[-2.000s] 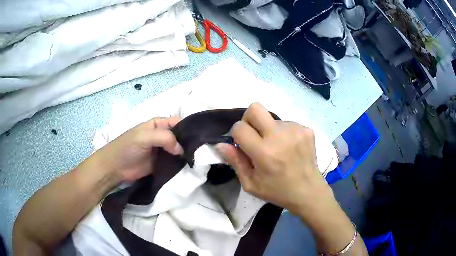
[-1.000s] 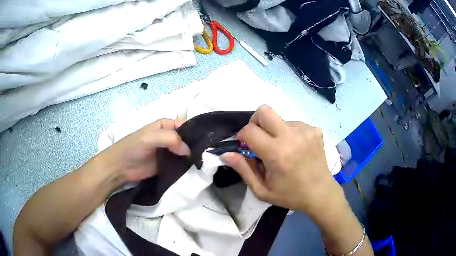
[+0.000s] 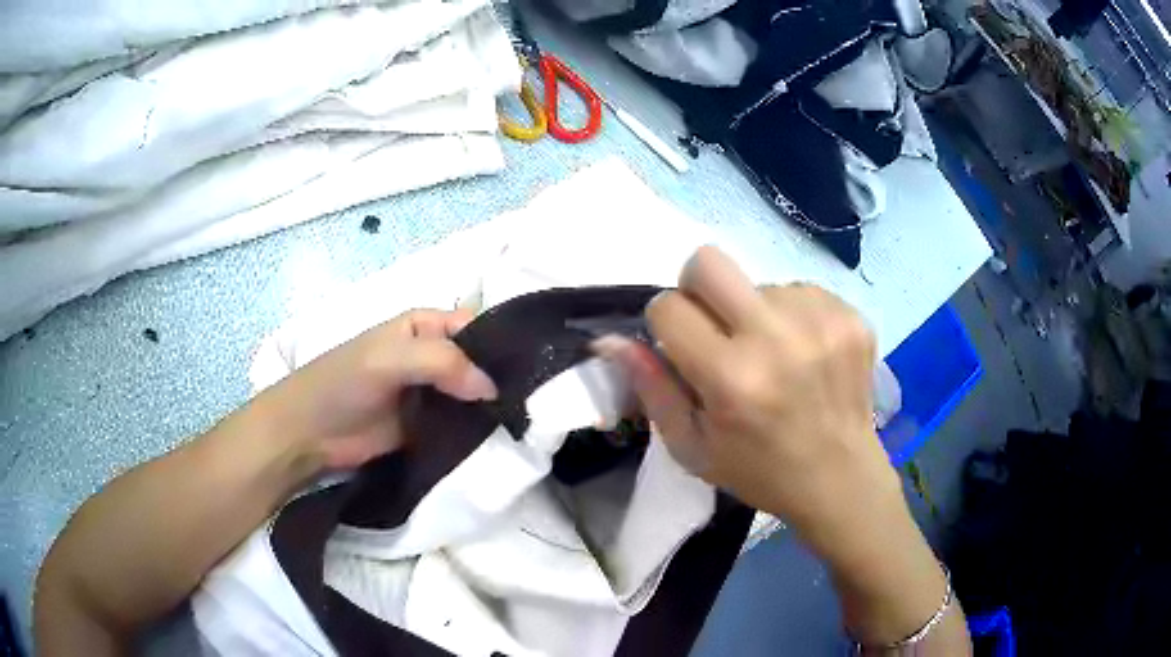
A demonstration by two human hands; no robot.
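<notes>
White trousers [image 3: 578, 231] lie in front of me with their dark brown waistband [image 3: 552, 315] forming an open ring. My left hand [image 3: 372, 392] pinches the waistband at its left side, thumb on top. My right hand [image 3: 764, 398] is at the upper right of the ring, blurred, with fingers curled around the thread snips [image 3: 610, 324]. Only their blurred blades show, over the waistband; the grip is hidden in my palm. White lining cloth [image 3: 514, 513] lies inside the ring.
Stacked white trousers [image 3: 257, 116] lie at upper left. Scissors with red and yellow handles [image 3: 572, 100] and a slim white-handled tool [image 3: 651, 139] lie behind the work. Dark and white garments [image 3: 796, 141] are heaped at upper right. A blue bin [image 3: 935, 379] stands below the table's right edge.
My right hand has moved slightly right and up, and the snips' blades have lifted from the inner edge to over the waistband. My left hand keeps its pinch.
</notes>
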